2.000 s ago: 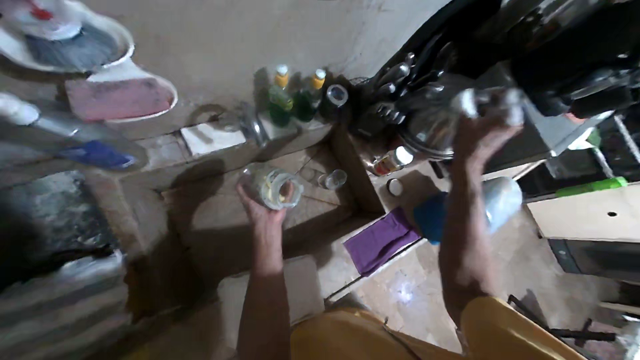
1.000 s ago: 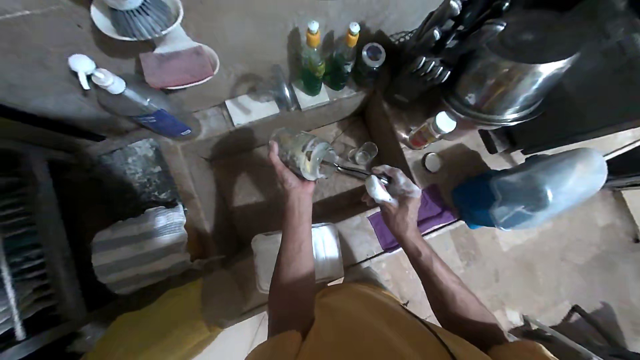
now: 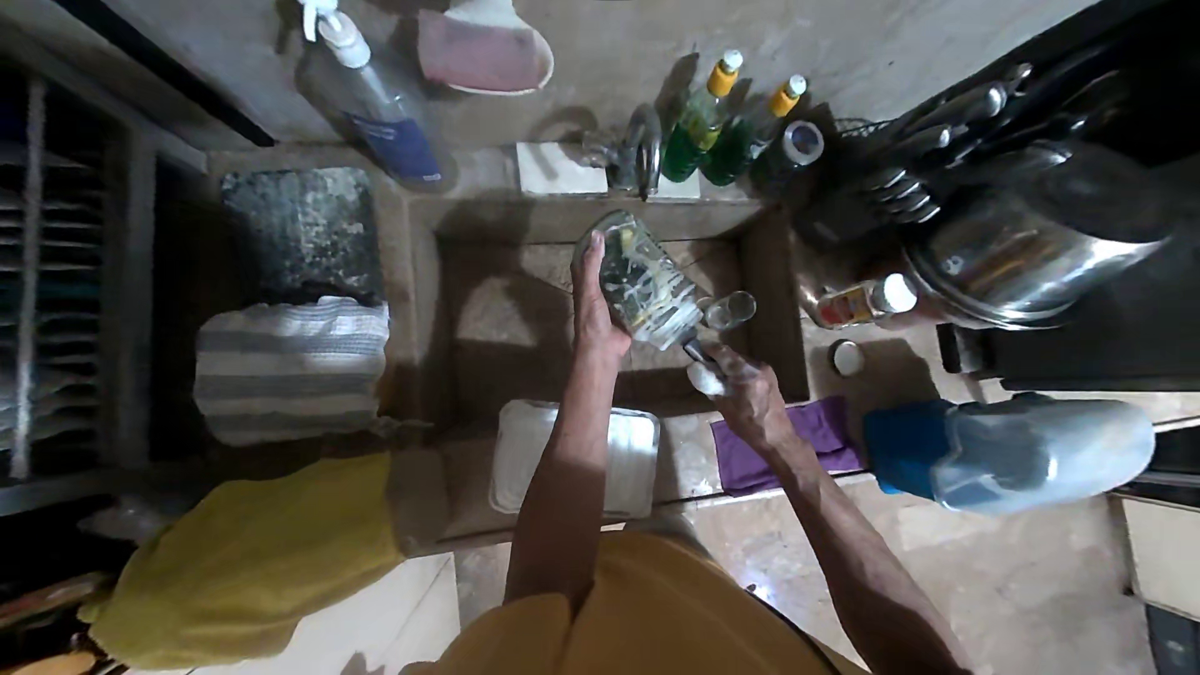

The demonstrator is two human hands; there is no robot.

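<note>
A clear glass jar (image 3: 647,286) with pale residue inside is tilted over the sink basin (image 3: 506,319), its mouth toward the lower right. My left hand (image 3: 600,305) grips it from the left side. My right hand (image 3: 747,389) holds a metal utensil (image 3: 696,351) at the jar's mouth; the utensil's far end is hidden. Something white, perhaps foam or a sponge, sits against the fingers of this hand. Just right of the jar's mouth, a small drinking glass (image 3: 731,309) lies in the basin. The metal faucet (image 3: 642,150) stands behind the jar.
Green-liquid bottles (image 3: 691,131) stand behind the basin beside a pump bottle (image 3: 394,131). A purple cloth (image 3: 783,445) and a rectangular tray (image 3: 630,459) lie on the front ledge. At right are a spice jar (image 3: 848,305), a lid (image 3: 846,357), a steel pot (image 3: 1022,253) and a blue-based container (image 3: 1041,450).
My right hand was raised at the right two seconds ago; it has come down to the jar's mouth with a metal utensil. The jar is now tilted.
</note>
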